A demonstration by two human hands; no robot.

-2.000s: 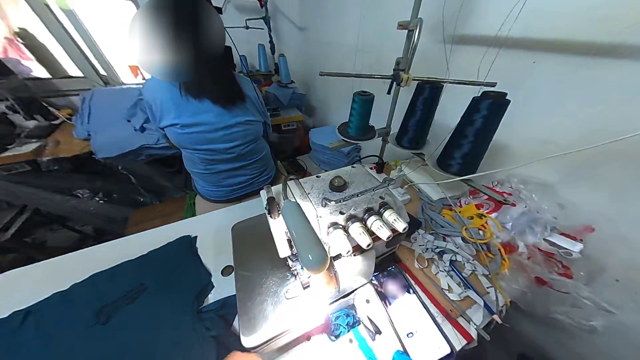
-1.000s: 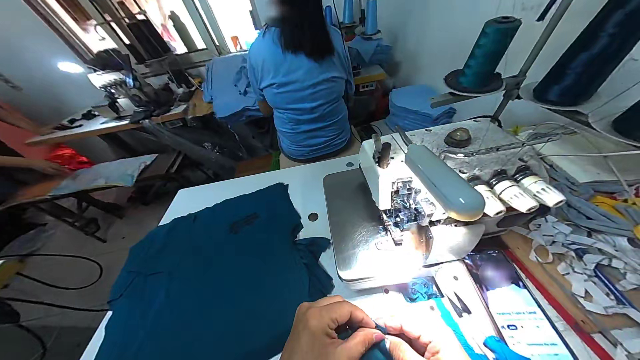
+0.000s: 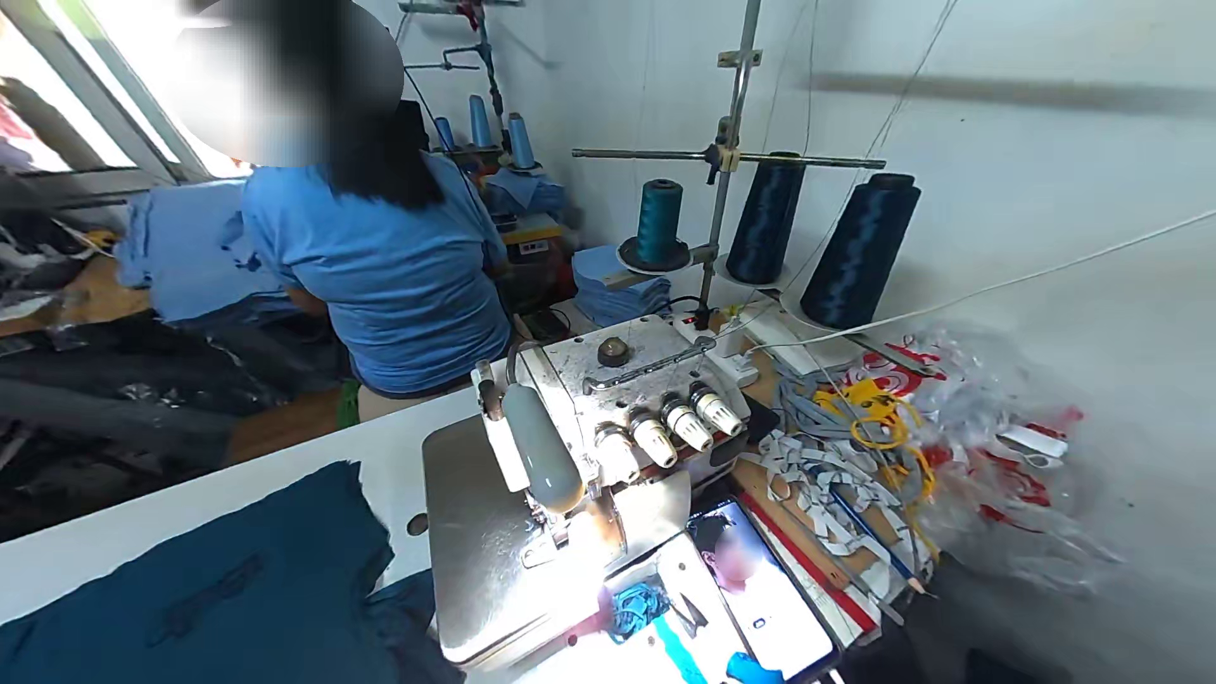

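Observation:
Neither of my hands shows in the head view. A dark teal fabric piece [image 3: 237, 589] lies on the white table at the lower left, its edge reaching the metal plate of an overlock sewing machine [image 3: 636, 380]. The machine's lamp lights its needle area brightly. Below the needle area are a small bundle of blue thread or trimmings [image 3: 638, 608], thread snips [image 3: 686, 613] and a blue strip [image 3: 676, 651]. A smartphone [image 3: 760, 589] with a lit screen lies to their right.
A person in a blue shirt [image 3: 408, 275] sits beyond the table. Behind the machine stand a teal thread cone [image 3: 658, 223] and dark cones [image 3: 860, 252]. Fabric scraps [image 3: 817, 484], a pencil [image 3: 879, 541] and plastic bags [image 3: 1007, 475] lie at the right.
Both hands, seen at the lower edge holding fabric one second ago, are out of view. The view has turned to the right. The phone's screen shows a different picture.

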